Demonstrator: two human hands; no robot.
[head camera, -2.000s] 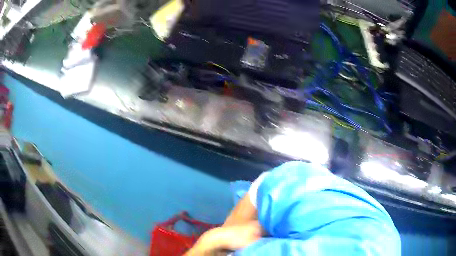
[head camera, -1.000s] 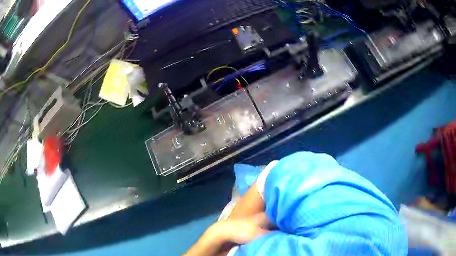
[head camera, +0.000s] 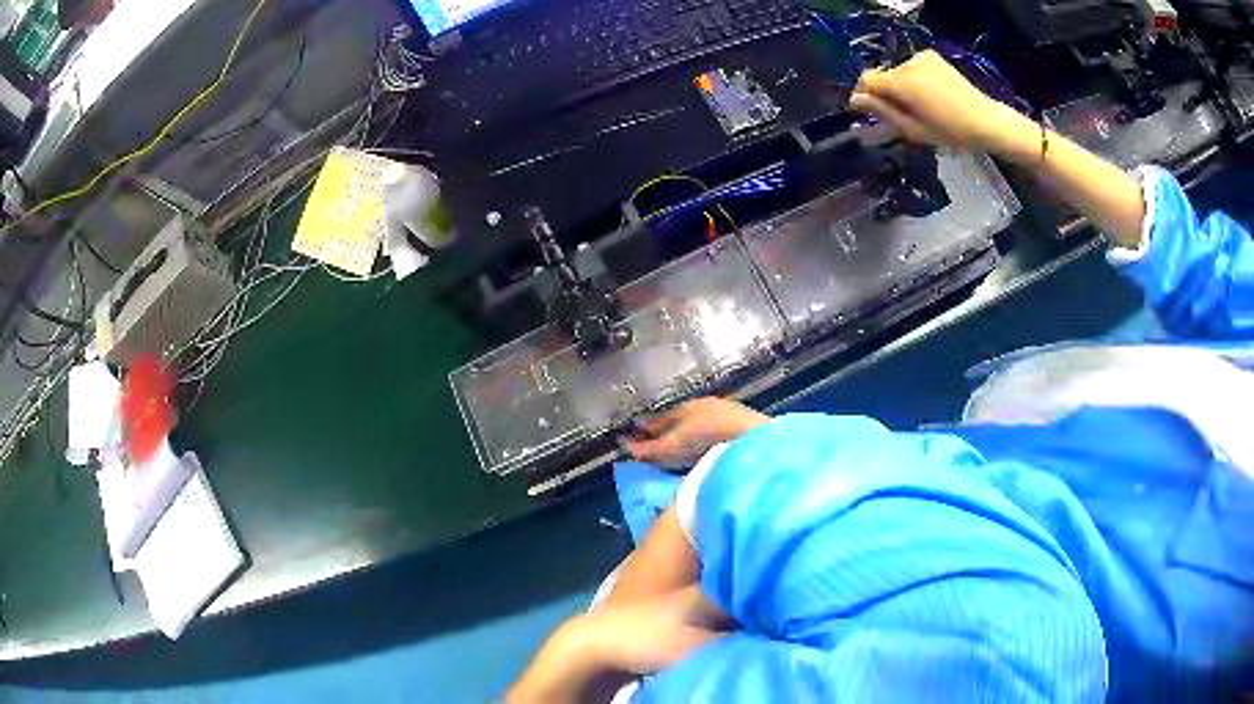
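A test fixture with a clear top and black clamps lies on the green-matted bench. Another worker's hand is at the fixture's back right, and a second hand, apparently also the worker's, touches its front edge. My blue smock sleeve crosses the bottom middle. Bare skin of my folded or overlapping arms shows at the lower edge, away from the fixture. My two hands cannot be told apart; the fingers are hidden or cut off.
A keyboard, small circuit board, yellow paper pad and white bottle are behind. A grey box, a red item, a white notepad and cables lie left. Another fixture is at upper right.
The other worker's arm and hands have come into view at the fixture. The view has steadied and shifted slightly. My sleeve and arms keep nearly the same place.
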